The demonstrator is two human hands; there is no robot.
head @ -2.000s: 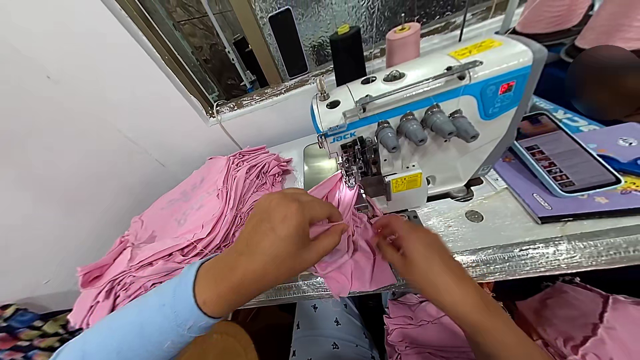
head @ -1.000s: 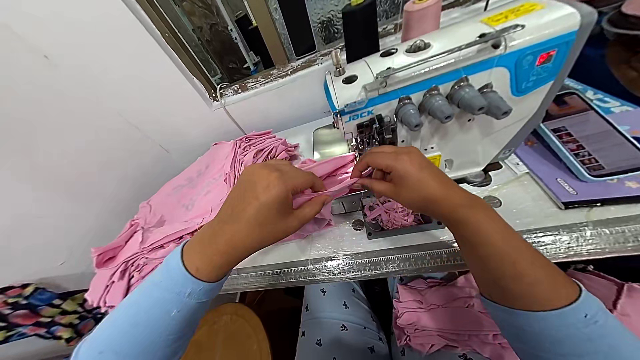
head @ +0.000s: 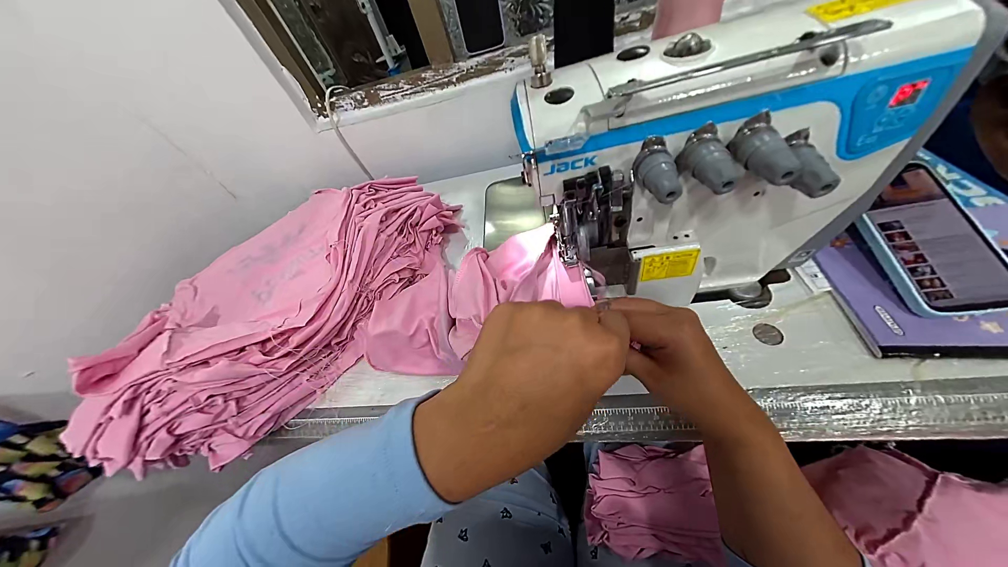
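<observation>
A white and blue Jack overlock sewing machine (head: 709,150) stands on the table, its presser foot resting over pink knit fabric (head: 504,276). Just in front of the foot, my left hand (head: 543,378) pinches the near edge of this fabric, its fingers closed and partly hidden. Against it, my right hand (head: 669,346) grips the same edge between thumb and fingers. Left of the machine lies a thick pile of pink fabric pieces (head: 276,299), and the fabric under the foot reaches back toward it.
A phone (head: 937,244) lies on a purple notebook (head: 858,291) at the right. A measuring tape (head: 866,413) runs along the table's front edge. Folded pink fabric (head: 654,504) rests on my lap. Behind the machine are thread cones (head: 583,31) and a window frame (head: 425,87).
One second ago both hands held the fabric up before the machine, over a tray of pink scraps; now the fabric lies under the foot and my hands are lower, close together.
</observation>
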